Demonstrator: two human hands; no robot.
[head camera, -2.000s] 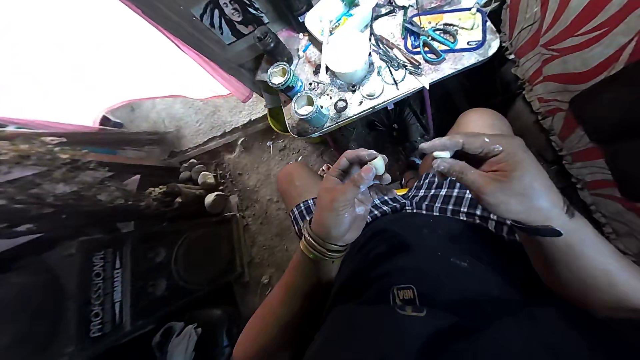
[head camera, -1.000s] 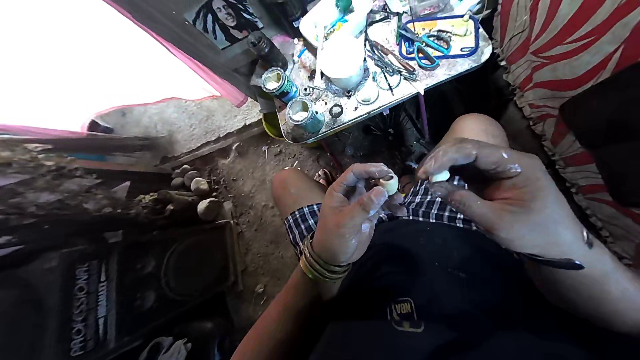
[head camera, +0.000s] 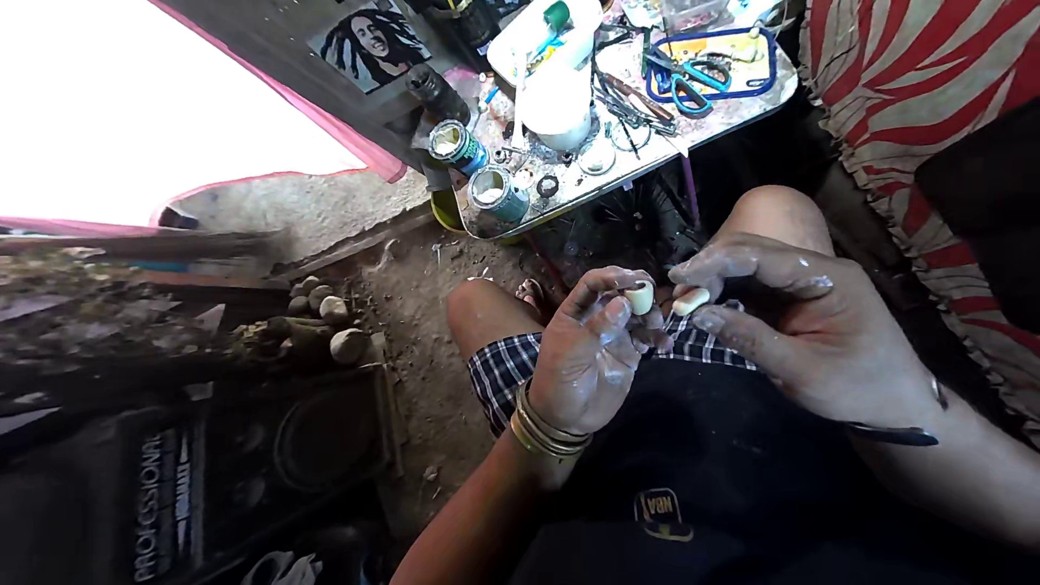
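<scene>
My left hand (head camera: 589, 349), smeared with white residue, pinches a small cream-coloured ring-like piece (head camera: 641, 298) between thumb and fingertips; a dark hollow shows at its top. Just to the right, my right hand (head camera: 800, 313) holds a small pale lump (head camera: 691, 301) between thumb and forefinger. The two pieces are close together but apart, above my lap. What they are made of cannot be told.
Ahead stands a cluttered table (head camera: 597, 188) with open cans (head camera: 497, 195), a white container (head camera: 554, 106), blue-handled scissors (head camera: 691, 85) and a blue-rimmed tray (head camera: 768, 69). A black loudspeaker (head camera: 325, 439) is at lower left, near several round stones (head camera: 348, 345). Patterned fabric (head camera: 877, 122) hangs right.
Between two seconds and one second ago, my right hand turned and its pale lump came closer to the left hand's piece. Both hands keep their pieces.
</scene>
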